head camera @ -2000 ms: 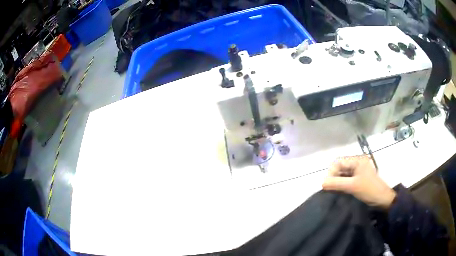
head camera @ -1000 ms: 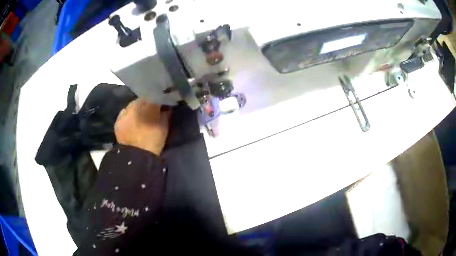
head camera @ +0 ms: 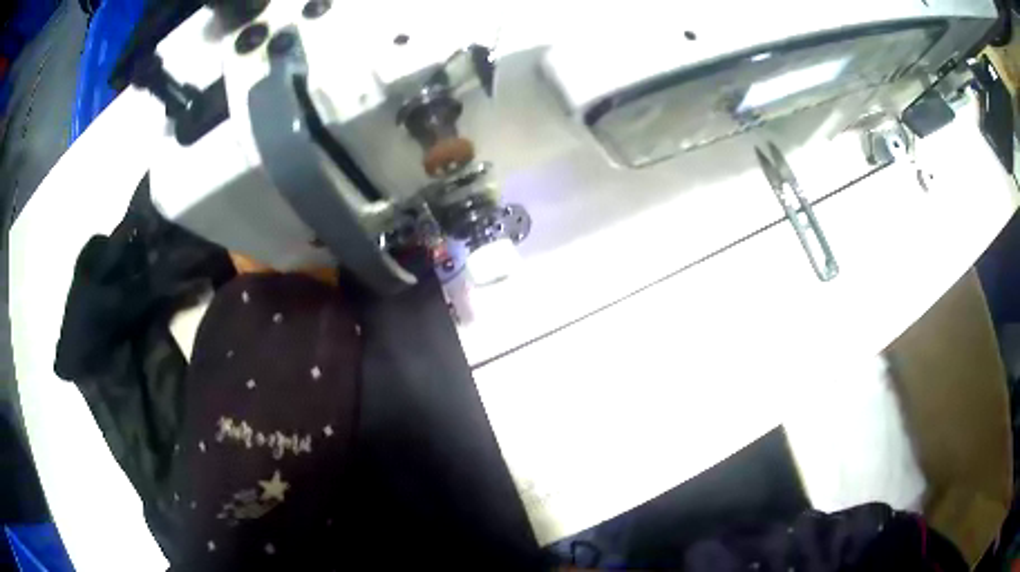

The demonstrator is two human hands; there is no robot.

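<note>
The black fabric piece lies on the white table left of and below the needle area, its edge at the presser foot. A dark camouflage section lies bunched to its left. My left hand is mostly hidden behind the machine head and my sleeve; only a strip of it shows on the cloth, so its grip cannot be told. My right hand is not visible; only a dark sleeve shows at the bottom right. The sewing machine fills the top, its display lit.
Silver thread snips lie on the table right of the needle. A cardboard box with a white sheet stands below the table's right edge. Blue crate parts show at the upper left and lower left.
The view has moved closer to the needle. The cloth came under the machine head between the first and second frames. My left hand has since gone further behind the head.
</note>
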